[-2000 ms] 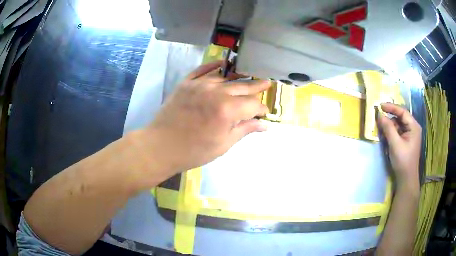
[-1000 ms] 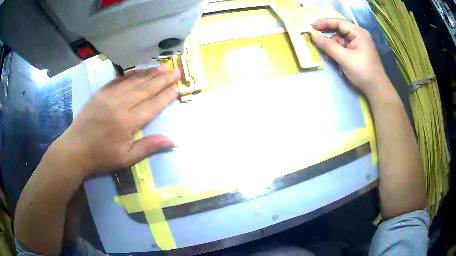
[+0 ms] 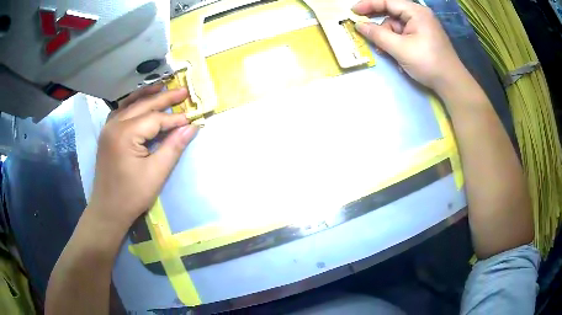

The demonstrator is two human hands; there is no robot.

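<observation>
The deeper-yellow sewing template [image 3: 207,67], with raised slots, lies over a yellow bag panel [image 3: 237,85] on the white-grey base plate [image 3: 407,218]. My left hand [image 3: 137,147] is at the template's lower left corner, thumb and fingertips closed around its edge beside the left slot. My right hand [image 3: 410,43] is at the right slot, thumb and forefinger bent at its outer edge; what lies between the fingertips is unclear. Any strap ends in the slots are partly covered by my fingers. Glare whitens the middle of the plate.
The white machine head [image 3: 117,43] with a red logo stands at the upper left, close above my left hand. Pale-yellow tape bands [image 3: 265,229] cross the plate. A tied bundle of yellow strips [image 3: 524,104] hangs along the right. Yellow material [image 3: 13,283] shows at lower left.
The view has shifted, with the machine head now at the upper left. My left hand has gone from lying flat with spread fingers to fingertips and thumb at the template's corner. My right hand stays at the right slot.
</observation>
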